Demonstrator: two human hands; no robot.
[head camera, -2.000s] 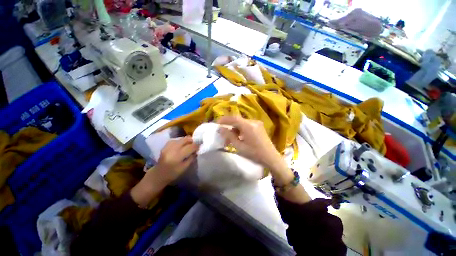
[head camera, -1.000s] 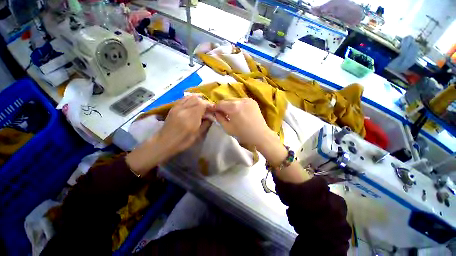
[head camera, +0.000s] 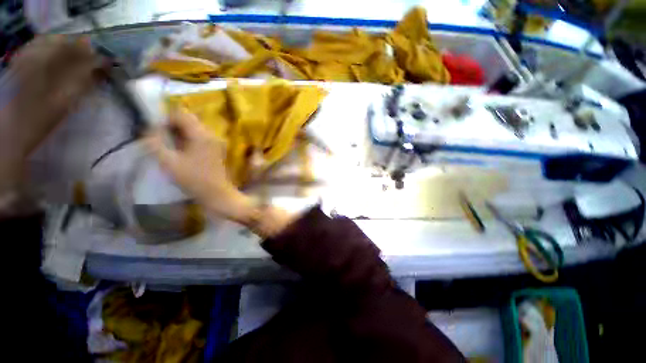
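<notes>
The picture is blurred. My left hand (head camera: 53, 92) is raised at the upper left, over the off-white cloth; its fingertips are too blurred to show a grip. My right hand (head camera: 202, 166) has curled fingers on the off-white garment (head camera: 156, 188), which lies at the left of the table with small mustard patches. Mustard cloth (head camera: 248, 117) lies bunched just behind my right hand. The white sewing machine head (head camera: 489, 124) with a blue stripe stands to the right, apart from both hands.
Scissors (head camera: 535, 248) with yellow and green loops and a slim tool (head camera: 472, 214) lie at the right. More mustard cloth (head camera: 347, 53) and a red cloth (head camera: 464, 69) lie behind. A teal basket (head camera: 516, 333) and a blue crate (head camera: 221, 322) are below the table edge.
The view has swung right and down, bringing the scissors and teal basket into view. My hands, together one second ago, are now apart, the left one higher.
</notes>
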